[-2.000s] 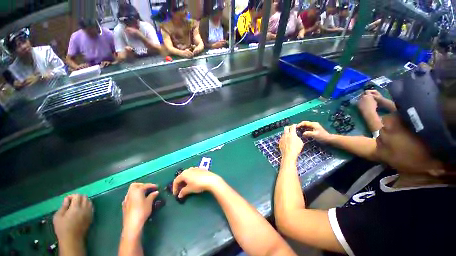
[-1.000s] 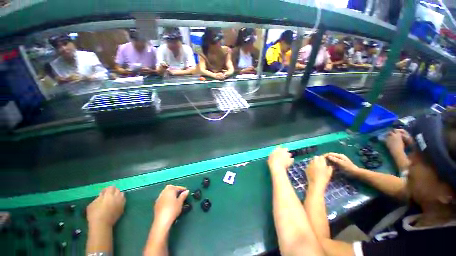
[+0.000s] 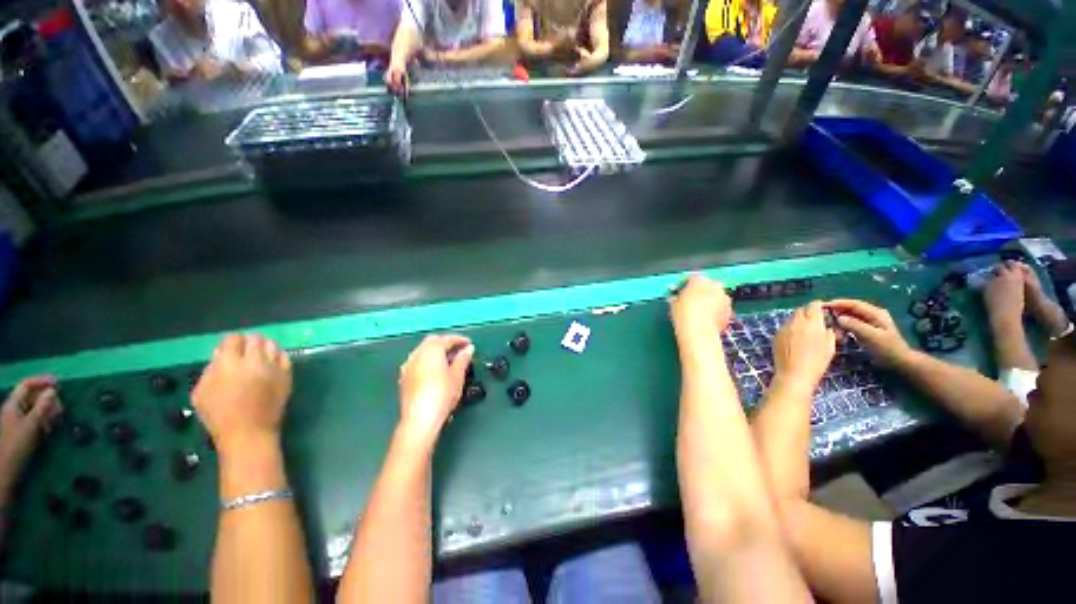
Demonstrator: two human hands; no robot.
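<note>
My left hand (image 3: pixel 433 375) is in the middle left, its thumb and fingers pinched on a small black part (image 3: pixel 467 352). Several more black parts (image 3: pixel 519 391) lie loose on the green bench just right of it. My right hand (image 3: pixel 704 309) reaches far forward to the left end of a tight row of black parts (image 3: pixel 769 288) by the light green strip. Its fingertips point down and away, so whether it grips a part is hidden. A white card with a dark centre (image 3: pixel 575 337) lies flat between my hands.
A left neighbour's braceleted hand (image 3: pixel 242 389) is close left, beside scattered black parts (image 3: pixel 128 509). A right neighbour's hands (image 3: pixel 807 345) work over a clear blister tray (image 3: pixel 850 407), close to my right forearm. A blue bin (image 3: pixel 909 189) and stacked trays (image 3: pixel 319 132) stand beyond.
My right hand has moved from the loose parts beside my left hand far right to the row, uncovering those parts and the card. The camera view has shifted.
</note>
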